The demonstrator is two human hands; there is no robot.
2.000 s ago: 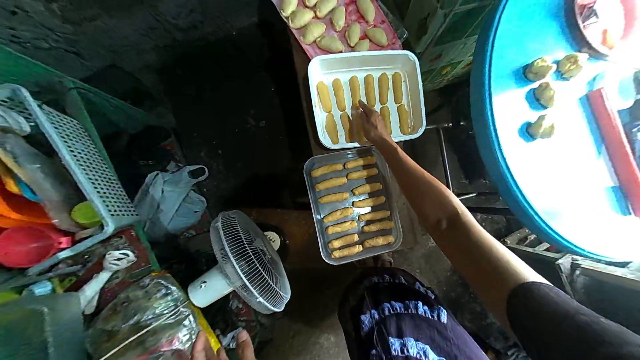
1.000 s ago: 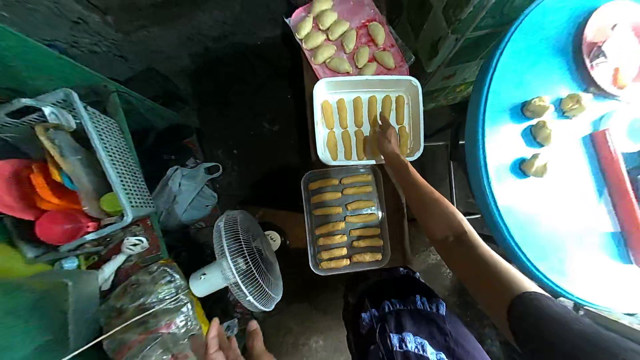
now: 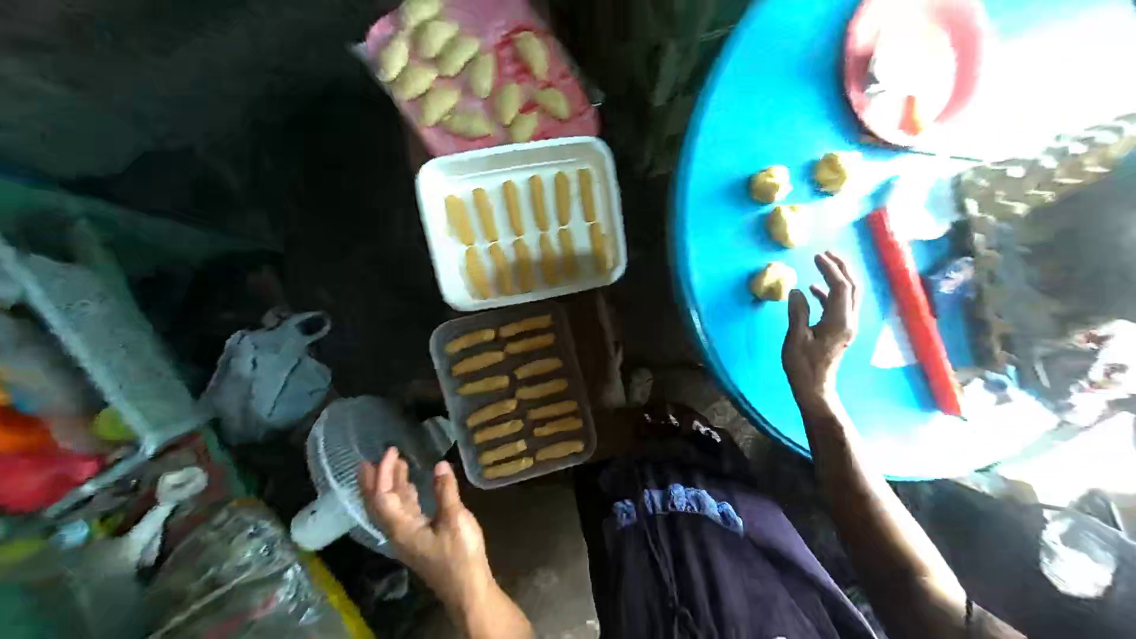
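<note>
My right hand (image 3: 821,319) hovers with spread fingers over the round blue table (image 3: 728,293), beside several dough lumps (image 3: 774,281); it holds nothing. To its right lies a red stick-like tool (image 3: 916,311). My left hand (image 3: 426,510), empty with fingers apart, is in front of the small white fan (image 3: 342,453). Between the hands, a clear plastic tray (image 3: 586,390) holds two columns of dough sticks (image 3: 541,388). Above it, a white tray (image 3: 519,153) carries two rows of dough sticks (image 3: 513,209). Half-moon dough pieces (image 3: 457,55) rest on a pink sheet (image 3: 568,75).
A pink bowl (image 3: 967,53) stands at the table's far side. On the left are a light-coloured plastic basket (image 3: 98,346), a grey plastic bag (image 3: 271,377), and a clear plastic bag (image 3: 235,568) near the fan. My dark clothing fills the lower middle.
My right hand has left the white tray and moved right, over the blue table. My left hand has come up from the bottom edge, in front of the fan. The view has shifted toward the table.
</note>
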